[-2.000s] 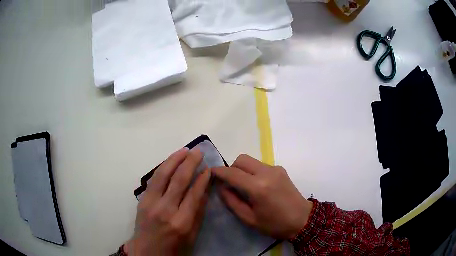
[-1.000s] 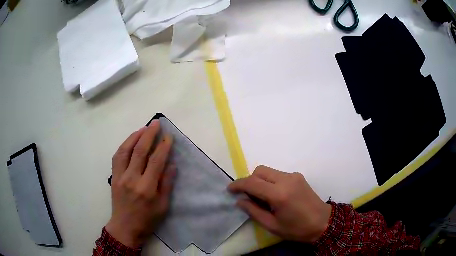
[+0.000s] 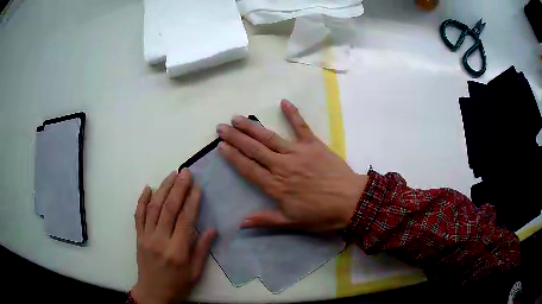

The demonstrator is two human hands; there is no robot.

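A grey-looking backing sheet [image 3: 229, 196] lies over a black panel [image 3: 202, 154], whose black rim shows along the upper left edge. The piece lies tilted near the table's front edge. My right hand [image 3: 291, 169] lies flat on its upper right part, fingers apart. My left hand [image 3: 169, 237] rests at its left edge, fingertips on the corner. Neither hand grips anything. Much of the right edge is hidden under my right hand. A backed panel pile [image 3: 60, 178] lies at the far left.
A white sheet stack [image 3: 196, 32] and crumpled white cloth [image 3: 300, 9] lie at the back. Yellow tape [image 3: 336, 113] runs right of the work. Green-handled snips [image 3: 465, 44] and overlapping black panels [image 3: 505, 136] lie at the right.
My right hand has moved from the sheet's right edge to flat on its upper part, fingers spread. My left hand has moved down to the left edge. The view has shifted.
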